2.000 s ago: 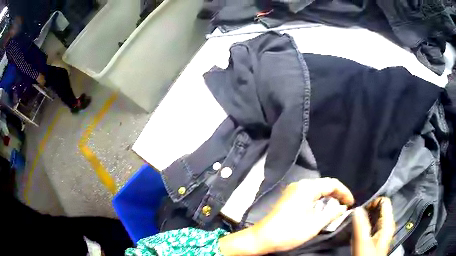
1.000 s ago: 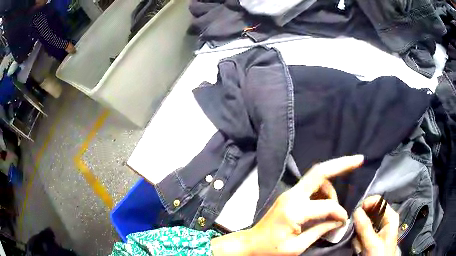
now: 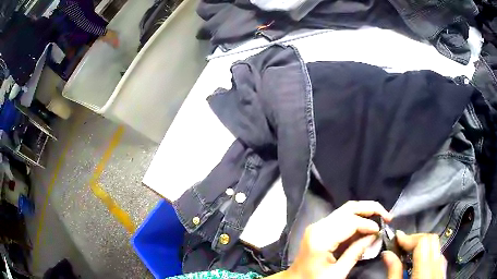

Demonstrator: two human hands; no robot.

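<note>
A dark grey denim garment point(image 3: 289, 103) lies spread over the white table, with a smoother black panel point(image 3: 376, 120) at its middle. Gold and silvery buttons point(image 3: 224, 238) show on bands at its left. My left hand point(image 3: 340, 240) pinches the garment's edge near the bottom, with a bit of whitish cloth point(image 3: 371, 248) at the fingertips. My right hand point(image 3: 417, 253) is close beside it, cut off by the bottom edge, its fingers bent at the same edge. A small dark and shiny thing between the hands is too unclear to name.
More dark denim point(image 3: 327, 22) is heaped at the far and right sides. A blue bin point(image 3: 161, 240) is below the table's left corner. A large off-white tub point(image 3: 152, 82) stands beyond on the floor. A person's hand point(image 3: 110, 38) is over the tub.
My left hand's extended index finger has bent down to the cloth edge, and the hands are close together again. The person beyond has moved from the far left to the tub.
</note>
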